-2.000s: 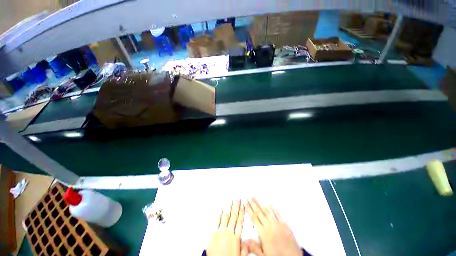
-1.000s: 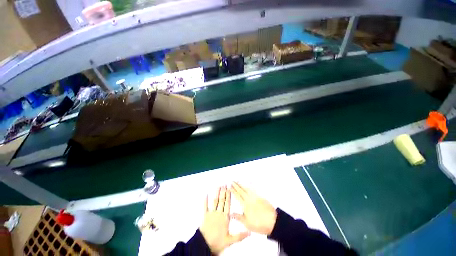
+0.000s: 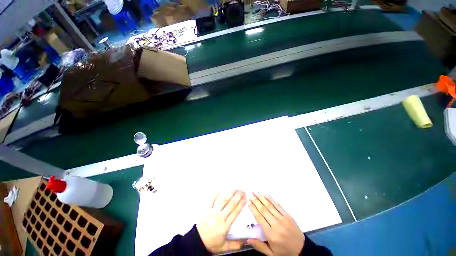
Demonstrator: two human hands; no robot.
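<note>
My left hand (image 3: 222,222) and my right hand (image 3: 277,225) lie palms down on the white sheet (image 3: 225,160), near its front edge. Their fingertips point forward and nearly meet, thumbs close together below. Between the hands a white piece (image 3: 245,229) shows, with small dark marks; it blends into the sheet and its outline is hard to tell. The hands rest on or beside it, and what lies under the palms is hidden.
A clear dispenser (image 3: 143,145) and small metal parts (image 3: 147,186) are at the sheet's left. Further left are a white squeeze bottle (image 3: 87,192) and compartment tray (image 3: 60,220). A carton (image 3: 105,85) sits on the belt. A yellow roll (image 3: 417,112) and orange item (image 3: 446,86) are right.
The view has tilted down and the overhead shelf has left it. The hands are nearer the sheet's front edge, with fingers closer together and fingertips nearly meeting. The white piece now shows between them.
</note>
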